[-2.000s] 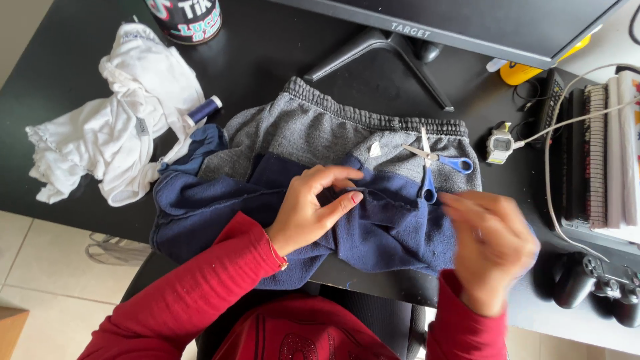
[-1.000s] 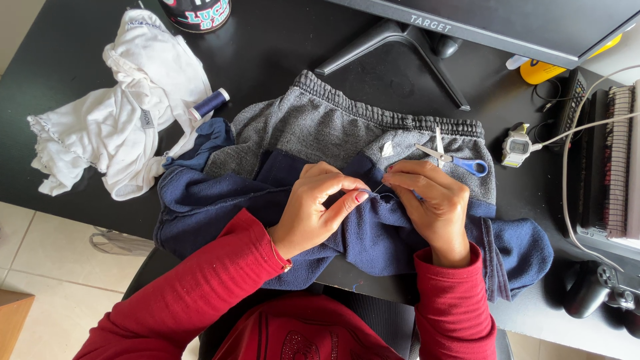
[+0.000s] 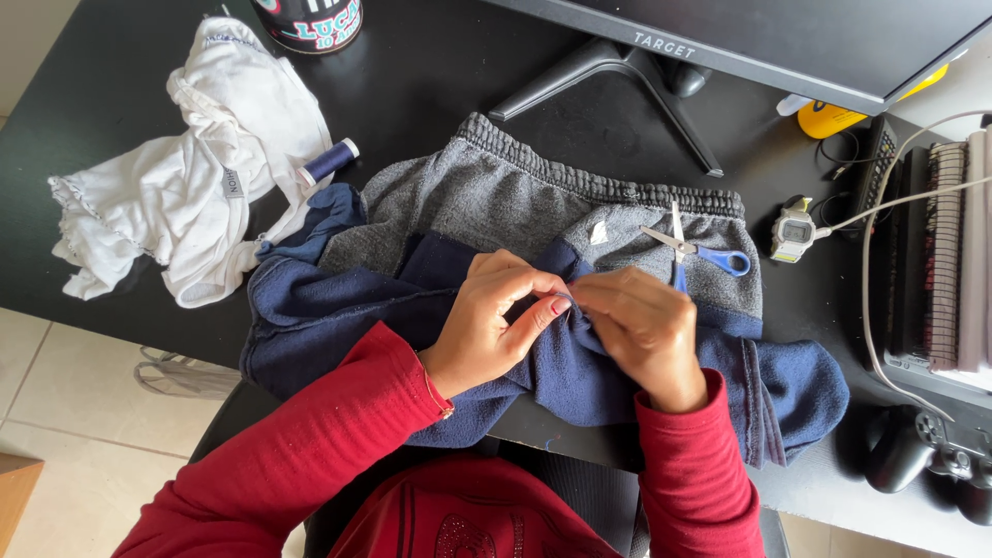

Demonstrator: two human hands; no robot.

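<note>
Grey and navy fleece pants [image 3: 496, 194] with an elastic waistband lie spread over the black desk. My left hand [image 3: 496, 322] pinches a fold of the navy fabric between thumb and forefinger. Close beside it, my right hand [image 3: 643, 325] has its fingertips at the same fold; whether they hold a needle or thread cannot be made out. Blue-handled scissors [image 3: 683, 246] lie with their blades apart on the grey part, one handle partly hidden behind my right hand. A spool of navy thread [image 3: 328, 161] rests on a white garment [image 3: 225, 132] at the left.
A monitor [image 3: 736, 46] on a black stand [image 3: 604, 66] is at the back. To the right are a digital watch [image 3: 793, 232], a cable, a remote control [image 3: 876, 167], spiral notebooks [image 3: 945, 256] and a game controller [image 3: 930, 449]. A dark printed container [image 3: 310, 23] stands at the back left.
Two seconds ago my right hand was apart from my left, near the scissors. It has moved left to the fold, and its fingertips are now closer to my left hand's than one second ago.
</note>
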